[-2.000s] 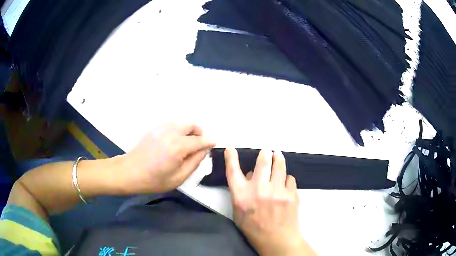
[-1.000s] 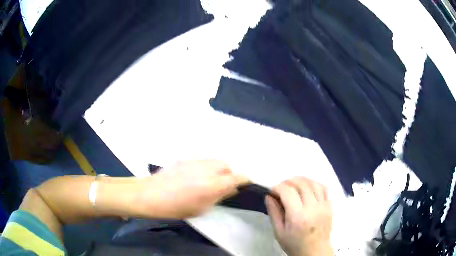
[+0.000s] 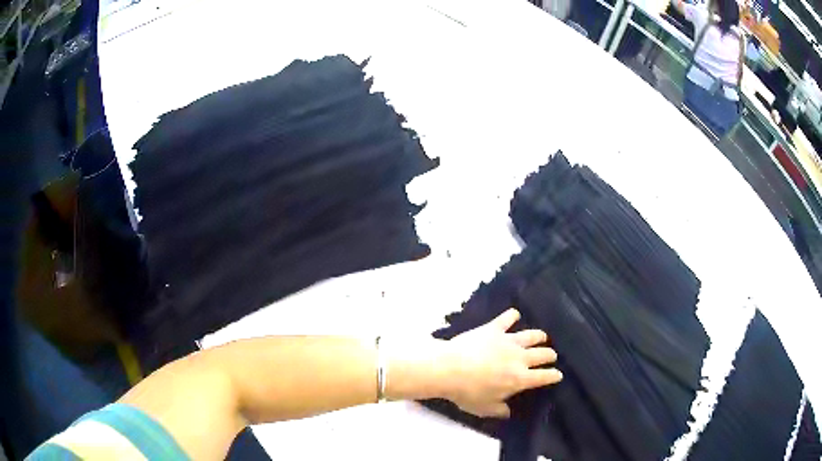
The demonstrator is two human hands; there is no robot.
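My left hand (image 3: 491,367) reaches in from the lower left, palm down, on the near left side of a stack of overlapping black fabric strips (image 3: 622,315). Its fingers are spread and point right. I see no piece gripped in it. The stack has ridges along its length and jagged, stepped ends. A black strip partly shows below my hand, at the lower edge of the picture; my hand and the picture's edge hide the rest. My right hand is out of the picture.
Another broad black stack (image 3: 279,180) lies at the left on the white table (image 3: 487,108). More black layers (image 3: 753,396) lie at the lower right beyond a narrow white gap. A person (image 3: 716,67) stands far off, upper right. A brown carton (image 3: 63,288) is beside the table.
The view has shifted toward the far part of the table. My left hand has left the folded strip and moved forward onto the stack. My right hand has gone out of the picture.
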